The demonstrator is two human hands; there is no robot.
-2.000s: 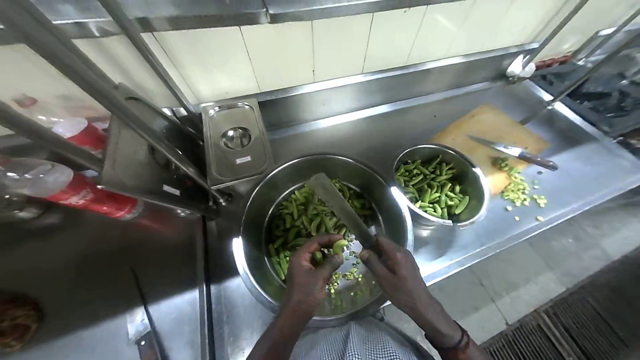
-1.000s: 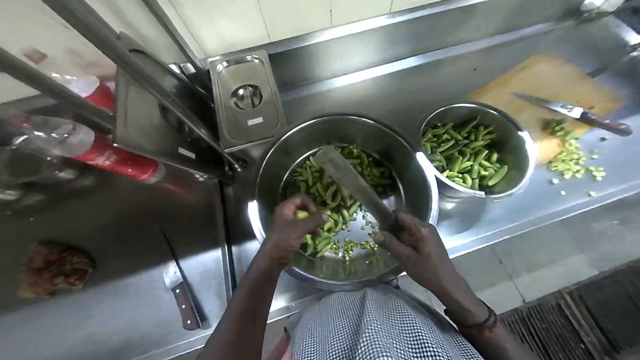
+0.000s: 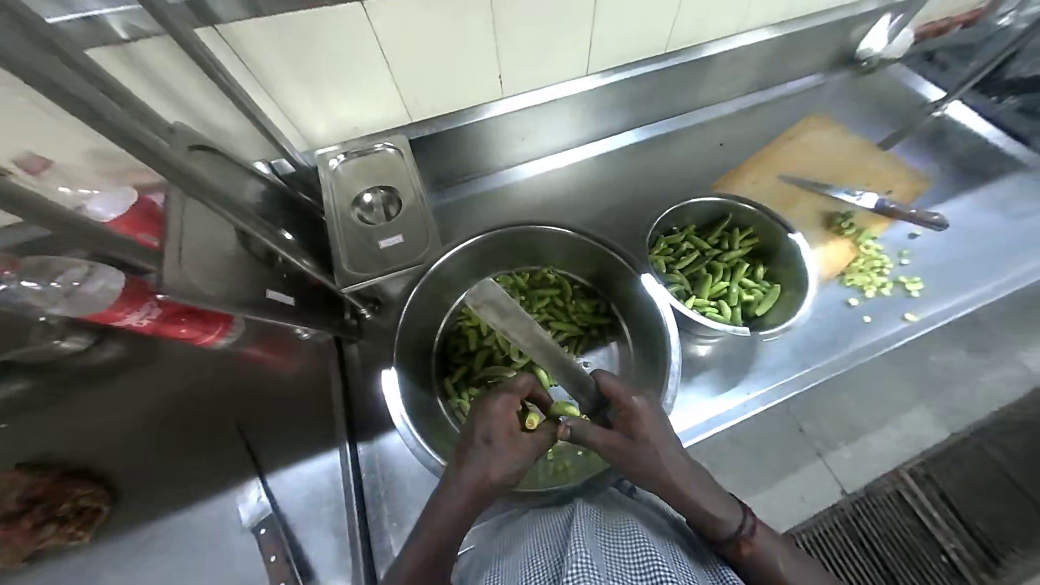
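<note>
Over the near part of a large round steel pot [image 3: 650, 349], both my hands are close together. My left hand [image 3: 504, 431] holds short green vegetable pods [image 3: 562, 409], perhaps more than one, between its fingers. My right hand [image 3: 630, 426] grips the handle end of a broad-bladed knife [image 3: 524, 333], whose blade points up and to the left across the pot; its thumb is by the pods. Many green pods [image 3: 561, 305] lie in the pot, with small cut pieces near its front. To the right, a smaller steel pot [image 3: 792, 268] holds more whole pods [image 3: 715, 272].
A wooden cutting board [image 3: 829, 154] bears a second knife [image 3: 869, 201]; chopped green pieces [image 3: 869, 272] lie at its edge. A lidded steel container [image 3: 382, 211] stands behind the large pot. Left are plastic bottles [image 3: 154, 313], another knife [image 3: 272, 540] and a brown item [image 3: 49, 516].
My left hand has come in from the left against my right hand, where a second ago they were apart. The knife stays in my right hand.
</note>
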